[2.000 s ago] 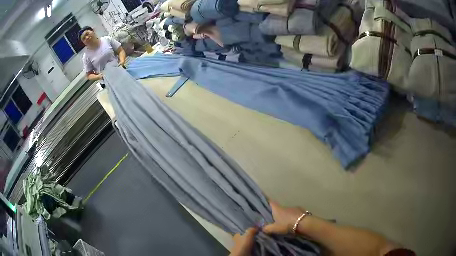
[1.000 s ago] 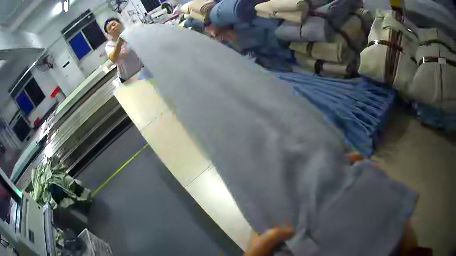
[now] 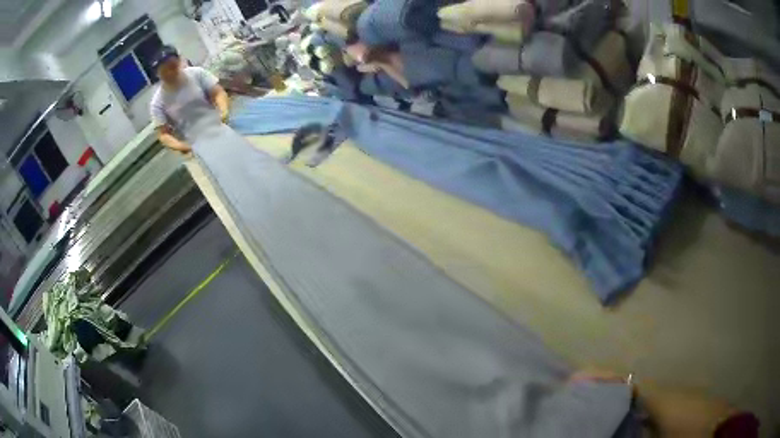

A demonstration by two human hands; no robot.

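The grey curtain panel (image 3: pixel 368 265) lies long and fairly flat along the table's near edge, from the far person to the bottom right. My right hand (image 3: pixel 599 376) is at its near end, blurred and partly covered by the cloth, and appears to grip its upper edge. My left hand is not visible. The far end of the panel is at the other person's hands. A blue curtain panel (image 3: pixel 513 184) with deep pleats at its near end lies behind the grey one on the beige table (image 3: pixel 479 257).
A person (image 3: pixel 184 103) stands at the far end. Tied curtain bundles (image 3: pixel 556 92) are stacked along the back. A small dark blurred strip (image 3: pixel 312 144) lies by the blue panel. The metal-bar rack (image 3: pixel 128 222), green cloth heap (image 3: pixel 81 321) and white-framed machine (image 3: pixel 47 385) are left.
The grey panel was gathered, then raised and spread in the air; now it is down on the table, wide and flatter. The far person's hands have lowered. My left hand has gone out of sight.
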